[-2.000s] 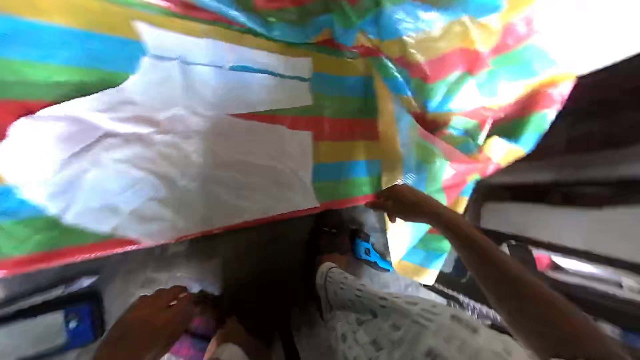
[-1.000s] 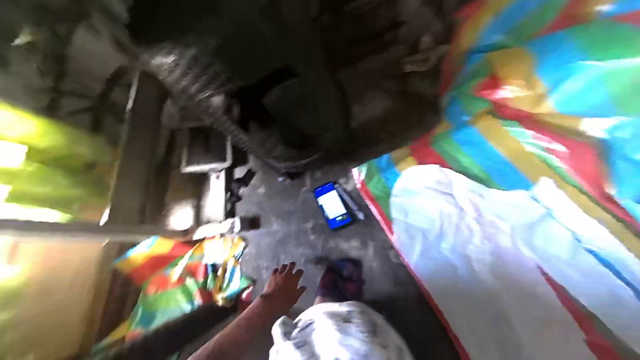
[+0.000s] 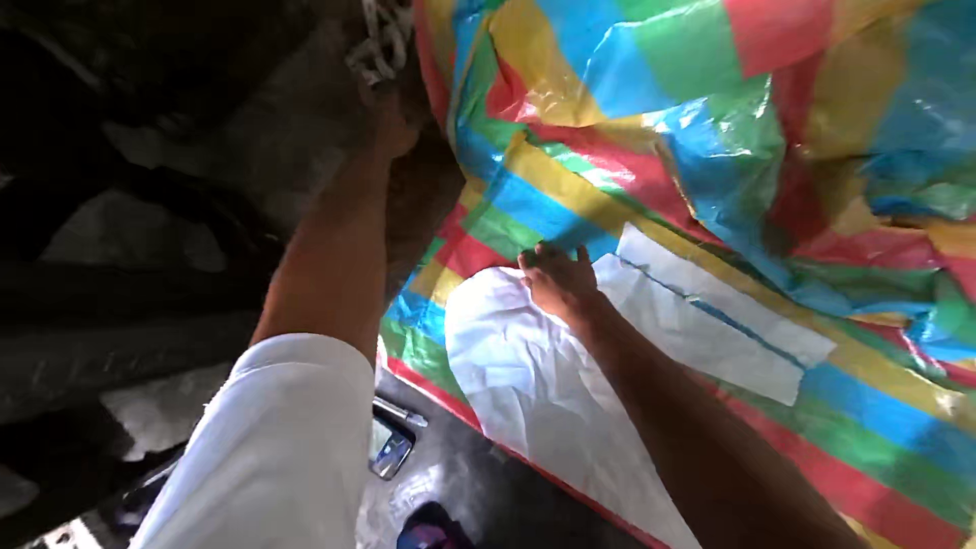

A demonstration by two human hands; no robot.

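A glossy plastic sheet (image 3: 560, 198) with red, green, blue and yellow checks spreads across the right, bunched up at the top. White cut pieces (image 3: 518, 366) lie on it, one narrow strip (image 3: 709, 332) split lengthwise by a blue gap. My right hand (image 3: 560, 282) rests with spread fingers at the upper edge of the white piece, holding nothing visible. Reaching into shadow at the top, my left hand (image 3: 393, 122) is beside the sheet's left edge, close to a pale looped cord (image 3: 381, 46); whether it grips anything is too dark to tell.
On the grey floor (image 3: 450, 465) lie a phone (image 3: 391, 450) and a pen-like silver object (image 3: 400, 410), beside the sheet's red border. A dark shoe or foot (image 3: 432, 526) shows at the bottom. Dark, indistinct bulky objects fill the left side.
The view has swung strongly. My right hand is now over the white piece, and my left arm reaches far forward into the shadow beside the sheet.
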